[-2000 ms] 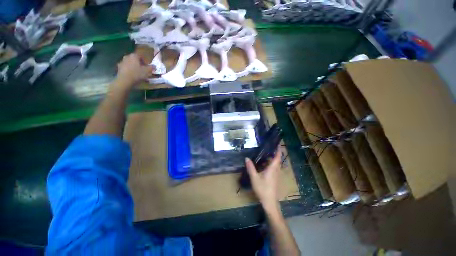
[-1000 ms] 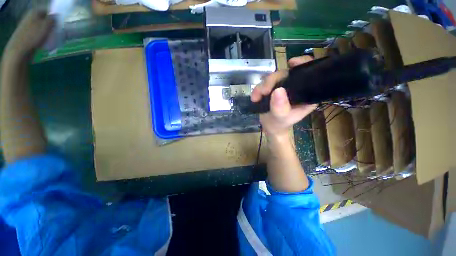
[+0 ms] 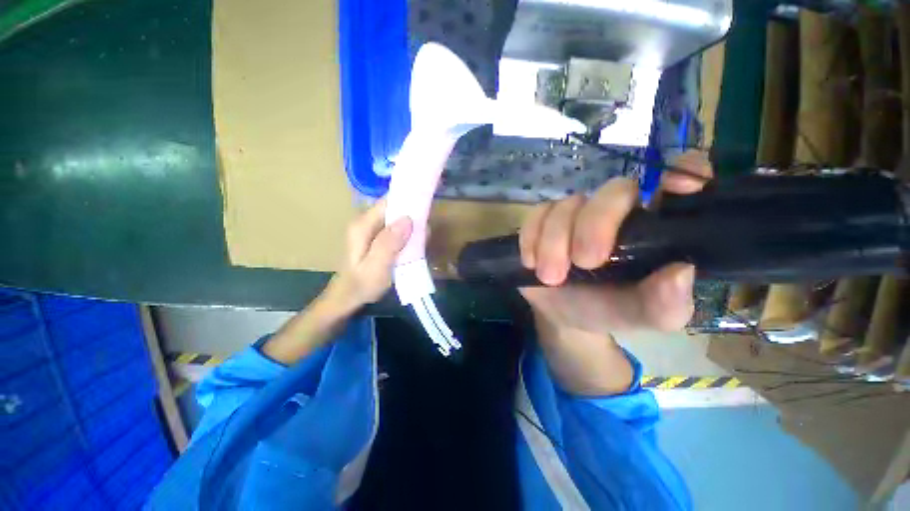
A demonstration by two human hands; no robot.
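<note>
My left hand (image 3: pixel 371 250) holds a pink-and-white curved housing (image 3: pixel 419 175) by its middle, upright in front of me. Its flared white end points up over the dotted mat, and its narrow end with thin prongs points down towards me. My right hand (image 3: pixel 599 250) is wrapped around the black electric screwdriver (image 3: pixel 778 228), which lies sideways with its front end pointing left, close to the housing. I cannot see them touch. The silver screw feeder (image 3: pixel 609 85) stands just beyond both hands.
The blue tray (image 3: pixel 371 100) and dotted mat (image 3: pixel 469 178) lie left of and under the feeder, on a cardboard work pad (image 3: pixel 274 150). An open carton with cardboard dividers (image 3: pixel 826 90) stands at the right. The green bench edge runs in front of me.
My left hand has come back from the far left with a housing and now holds it in front of me. My right hand has drawn the screwdriver back from the feeder's front towards me.
</note>
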